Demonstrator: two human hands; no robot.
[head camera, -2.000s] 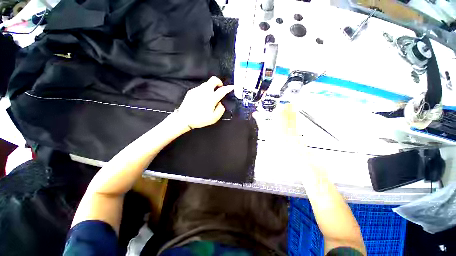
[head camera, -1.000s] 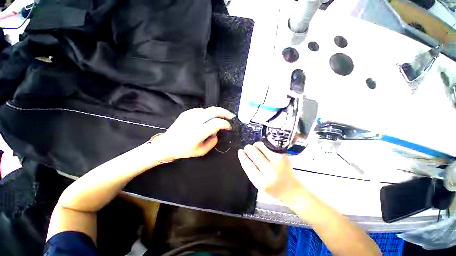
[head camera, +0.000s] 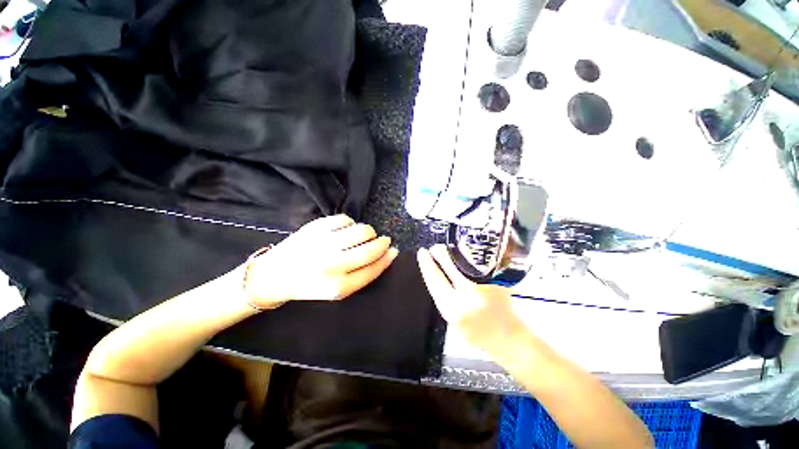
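The black garment covers the left of the table, with a pale stitch line across it. Its speckled fleecy fabric shows along the right side. The white sewing machine stands at the right, its shiny curved metal guard just right of the fabric edge. My left hand lies flat on the garment, fingers together, left of the needle area. My right hand rests its fingertips on the fabric edge just below the needle area. The needle and foot are too blurred to tell.
A black smartphone lies at the right table edge. A clear plastic bag hangs at the right corner. A blue crate is below the table edge. A thin silver tool lies on the machine bed.
My right hand has come left from the machine bed onto the fabric edge. My left hand has flattened and moved slightly down and left on the garment. The camera view has shifted closer.
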